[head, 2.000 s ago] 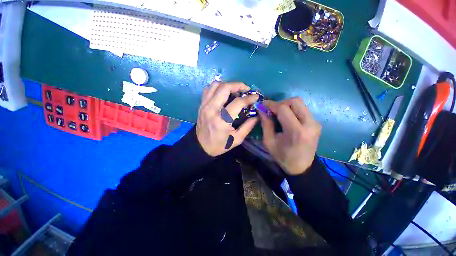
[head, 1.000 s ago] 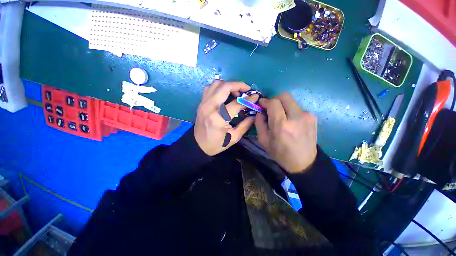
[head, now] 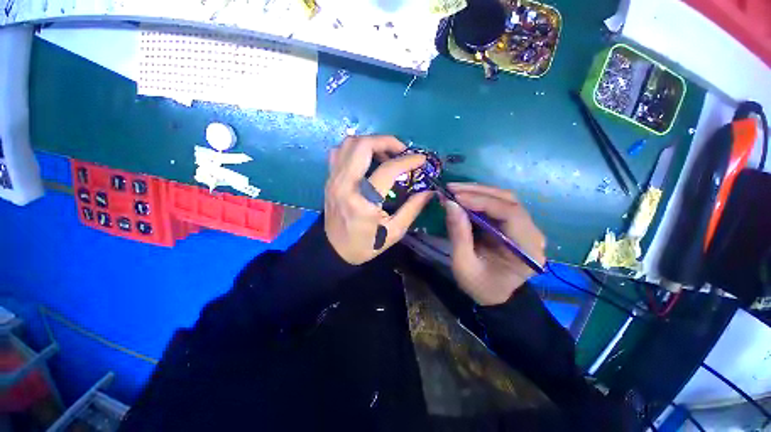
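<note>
My left hand, with grey-black patches on its fingers, holds a small round dark watch case above the front of the green mat. Shiny metallic parts show inside the case. A dark disc with a small green glint, perhaps the display, shows under the fingers beside the case. My right hand holds a slim purple-blue screwdriver like a pen. Its tip is at the case; whether it touches a part cannot be told.
Dark tweezers lie right of centre, near the green-rimmed screw tray. A yellowish parts tray stands at the back. White scraps lie left. An orange-and-black tool and a yellow-wrapped blade lie right.
The purple-blue tool now slants back across my right hand with its tip at the case; before, it was mostly hidden, then lay over the case. The view has shifted slightly.
</note>
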